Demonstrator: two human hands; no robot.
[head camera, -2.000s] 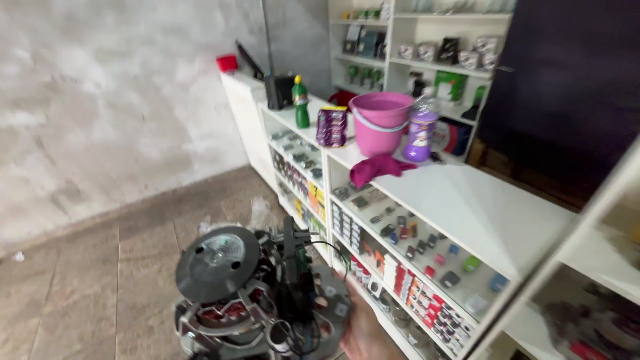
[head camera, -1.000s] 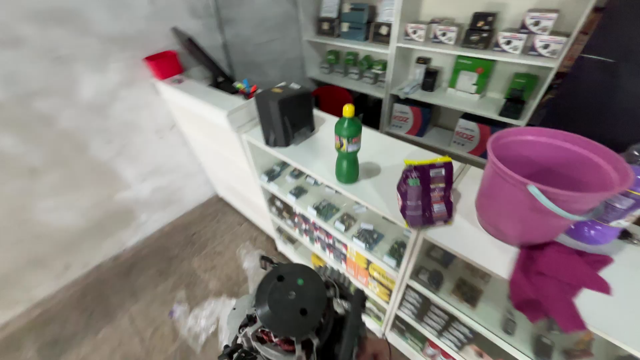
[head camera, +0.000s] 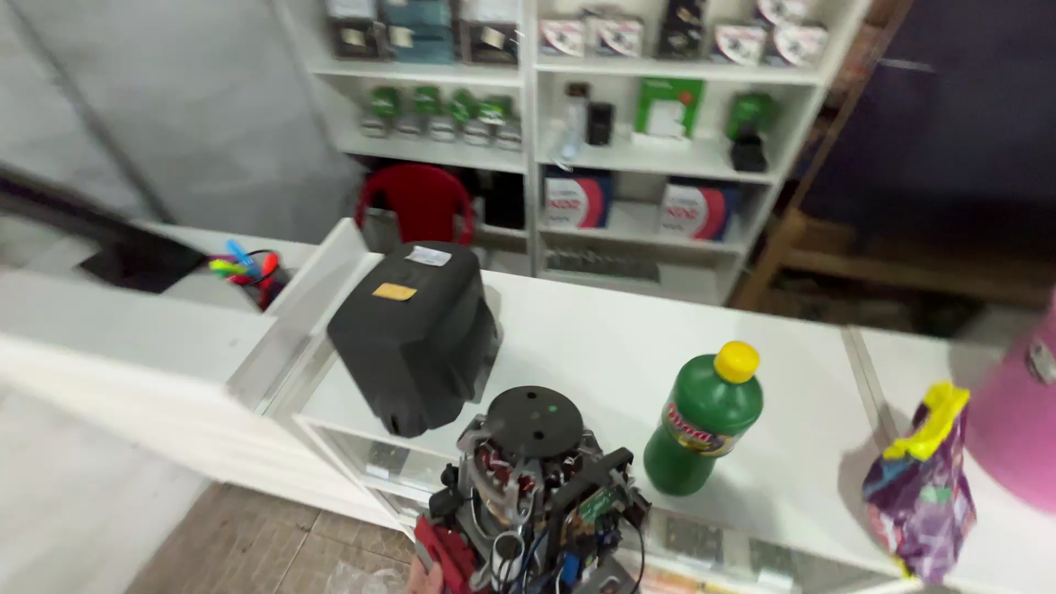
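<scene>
At the bottom centre of the head view is an electric motor assembly (head camera: 528, 487) with a round black disc on top, wires and a green circuit board. The fingertips of a hand (head camera: 425, 577), seemingly my left, touch its lower left side beside a red part (head camera: 445, 549). My right hand is not visible. Just beyond the motor, a black plastic housing (head camera: 412, 330) with two small labels stands on the white counter (head camera: 577, 313). To the right a green plastic bottle (head camera: 701, 421) with a yellow cap stands upright.
A purple and yellow plastic packet (head camera: 924, 487) and a pink bucket (head camera: 1023, 412) are on the counter at right. Markers in a holder (head camera: 264, 276) stand at left. Behind are a red plastic chair (head camera: 417, 202) and white shelves (head camera: 421, 147) with boxes. Clear plastic (head camera: 363, 577) lies on the floor.
The motor assembly has come from above the floor to the counter's front edge, near the black housing. The view has moved left and closer to the counter. The hand at the motor's right is out of sight.
</scene>
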